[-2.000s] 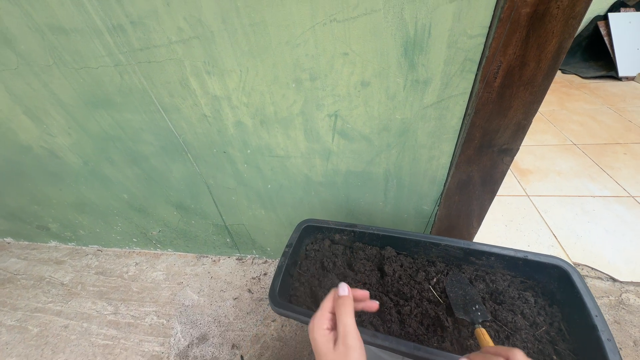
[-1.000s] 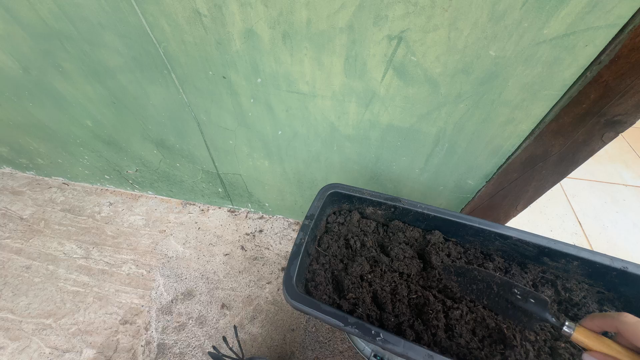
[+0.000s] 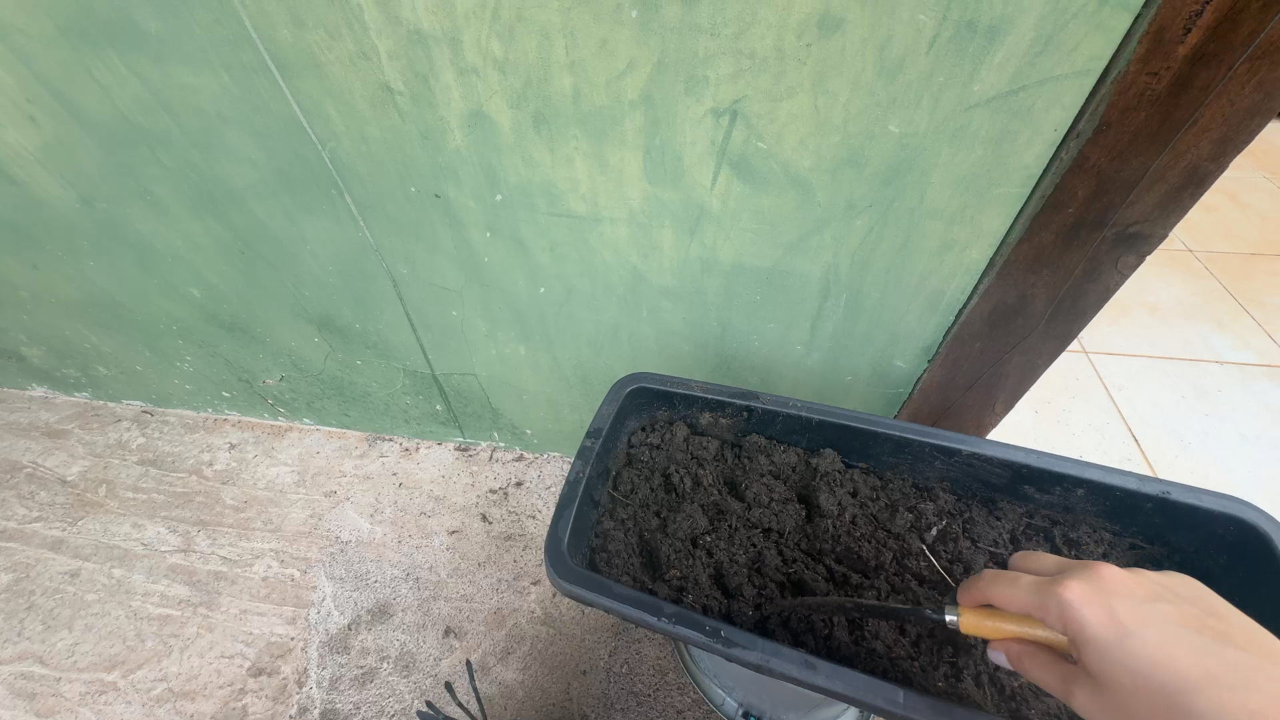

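My right hand grips the wooden handle of a garden trowel at the lower right. The trowel's dark blade lies low in the dark soil, partly buried along the near side. That soil fills part of a long black plastic planter, which runs from the centre to the right edge. A pale straw rests on the soil beside my fingers. My left hand is out of view.
Behind the planter rises a green painted wall, with a dark wooden post at its right end. Light floor tiles lie beyond. Under the planter is a round metallic object; dark prongs show on the stone floor.
My left hand, over the planter two seconds ago, has left the view. My right hand with the trowel has come further into view, and the blade has moved towards the planter's near side.
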